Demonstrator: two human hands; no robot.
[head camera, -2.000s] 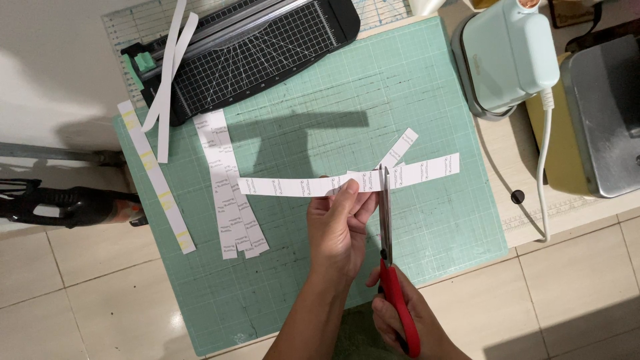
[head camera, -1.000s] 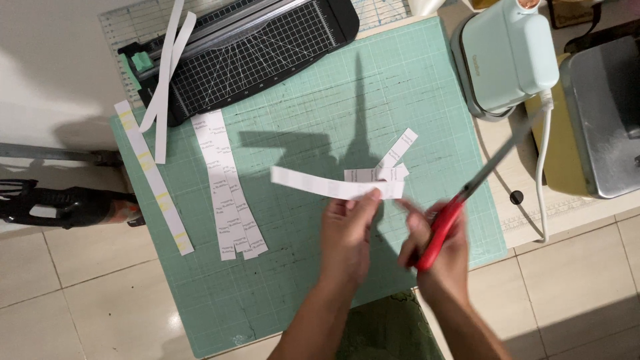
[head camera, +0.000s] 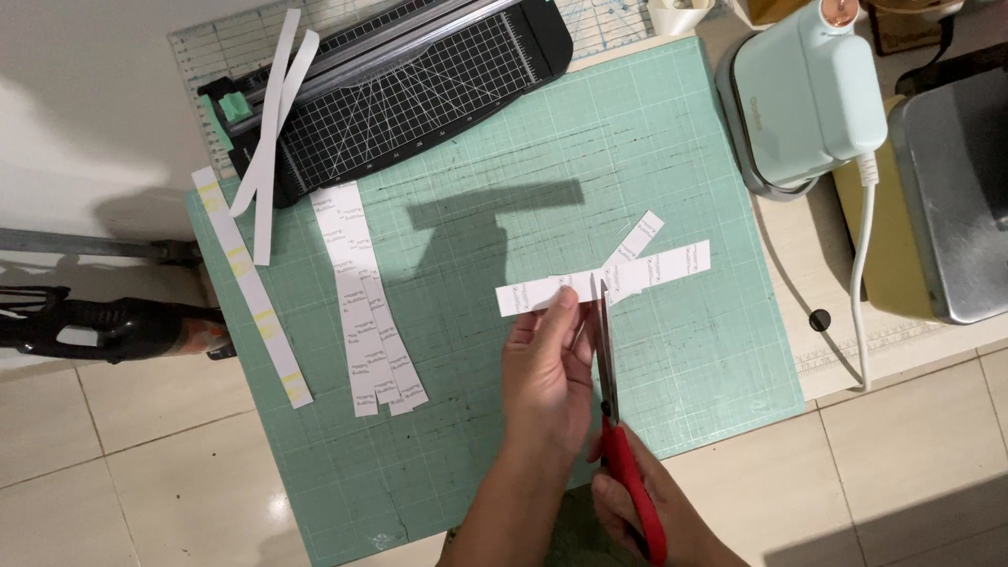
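My left hand (head camera: 551, 370) pinches a printed white paper strip (head camera: 669, 266) between thumb and fingers, above the green cutting mat (head camera: 488, 472). Red-handled scissors (head camera: 638, 488) are in my right hand (head camera: 654, 504), their narrowly parted blades across the strip just right of my left thumb. Beneath and beyond that strip, short printed paper pieces (head camera: 634, 239) show on the mat. Left of my hands lies a fanned group of printed strips (head camera: 362, 315). A white strip with yellow marks (head camera: 264, 315) runs along the mat's left edge.
A black paper trimmer (head camera: 417, 94) covers the mat's upper left, with two blank white strips (head camera: 272, 134) crossed over it. To the right stand a mint-green appliance (head camera: 811, 87) with a white cable (head camera: 865, 260) and a grey metal-topped object (head camera: 953, 181). A black-handled device (head camera: 110, 327) is at the left.
One second ago the scissors were raised to the right, off the paper; now their blades are at the strip. The strip in my left hand extends farther right than it did then.
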